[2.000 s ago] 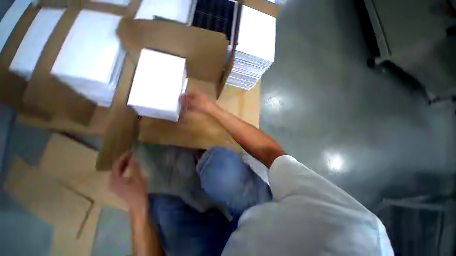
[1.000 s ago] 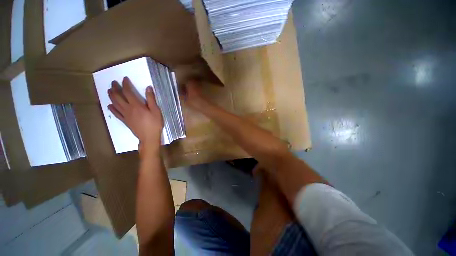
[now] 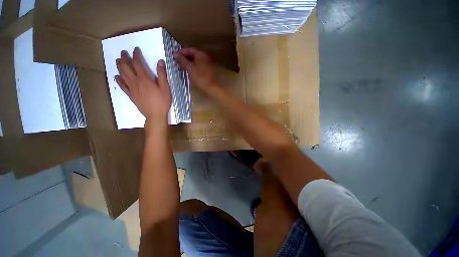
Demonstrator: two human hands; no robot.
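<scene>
A neat stack of small white-faced panels [image 3: 133, 108] stands on the cardboard, between brown upright flaps. My left hand [image 3: 144, 88] lies flat on the top panel with its fingers spread, holding nothing. My right hand [image 3: 197, 65] is at the stack's right side, fingers bent at the layered edges near the far corner. Its fingertips are small and slightly blurred, so I cannot tell whether they grip anything.
A brown carton flap [image 3: 113, 175] sticks out towards me. Another white panel stack [image 3: 40, 95] stands at the left between cardboard dividers. A further stack [image 3: 274, 17] is at the top right. Glossy grey floor [image 3: 372, 115] lies to the right. Loose cardboard is on the floor at lower left.
Since two seconds ago my left hand has come up from beside the carton onto the stack. In the last second my right hand has moved up along the stack's side. The view has shifted.
</scene>
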